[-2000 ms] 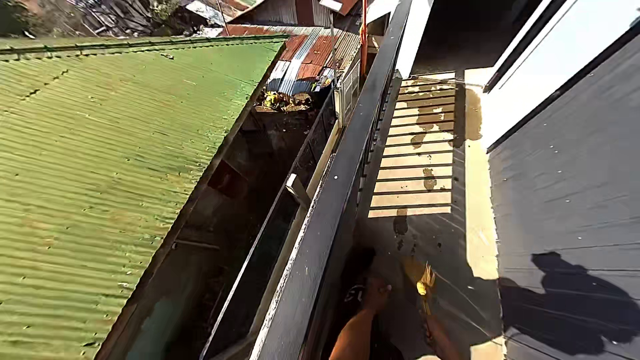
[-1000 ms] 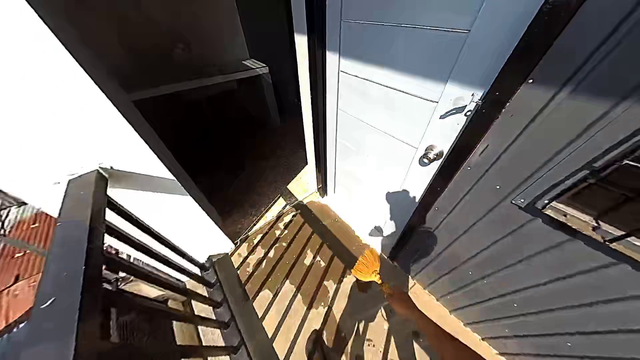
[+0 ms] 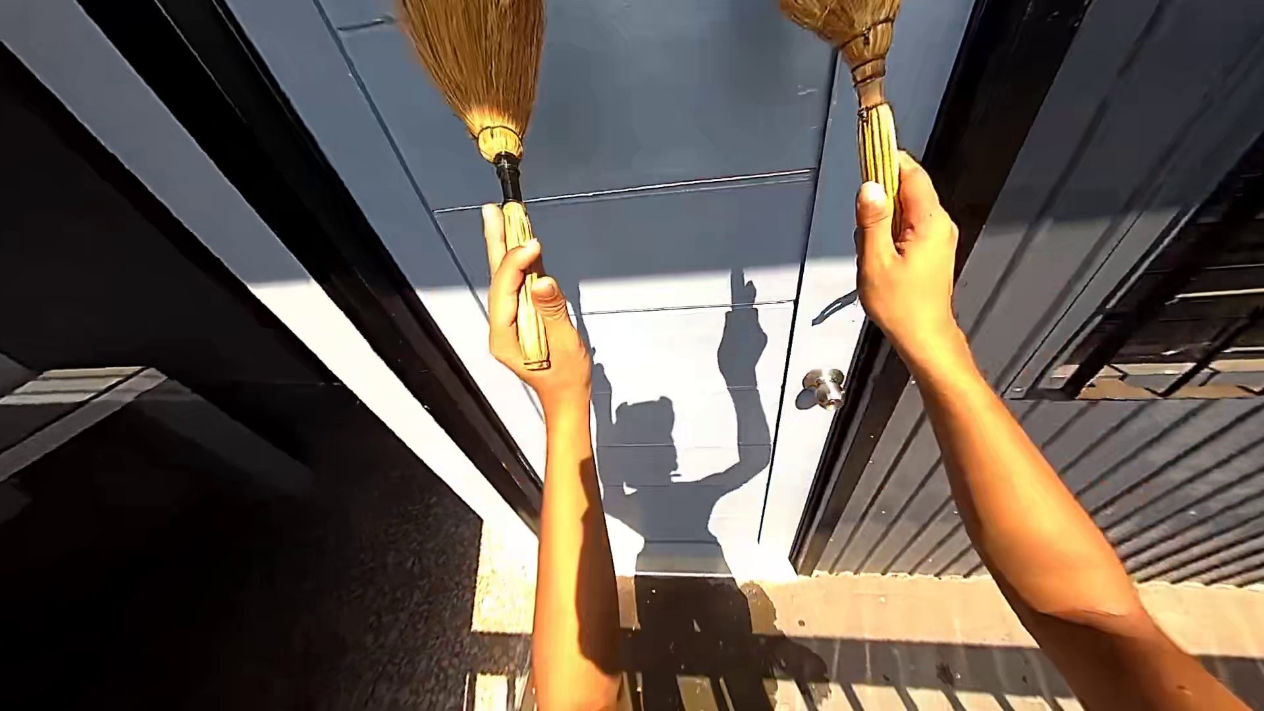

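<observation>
My left hand (image 3: 541, 331) grips the pale bundled handle of a straw whisk broom (image 3: 484, 69), whose bristles fan upward at the top centre-left. A second straw brush (image 3: 864, 35), also with its bristles up, is held by its yellowish handle in my right hand (image 3: 910, 247). The top of both brushes runs out of view. Both arms are raised in front of a pale grey-blue door (image 3: 681, 227). The two brushes are apart from each other.
The door has a round metal knob (image 3: 824, 387) at its right edge. Dark grooved wall panelling (image 3: 987, 484) and a barred window (image 3: 1175, 306) stand at the right. A dark opening lies at the left. Wet patches and striped shadows mark the concrete floor (image 3: 889, 602).
Both hands are now raised before the door, each with a brush; a second ago one arm with a yellow brush showed low down. The view has moved nearer the door.
</observation>
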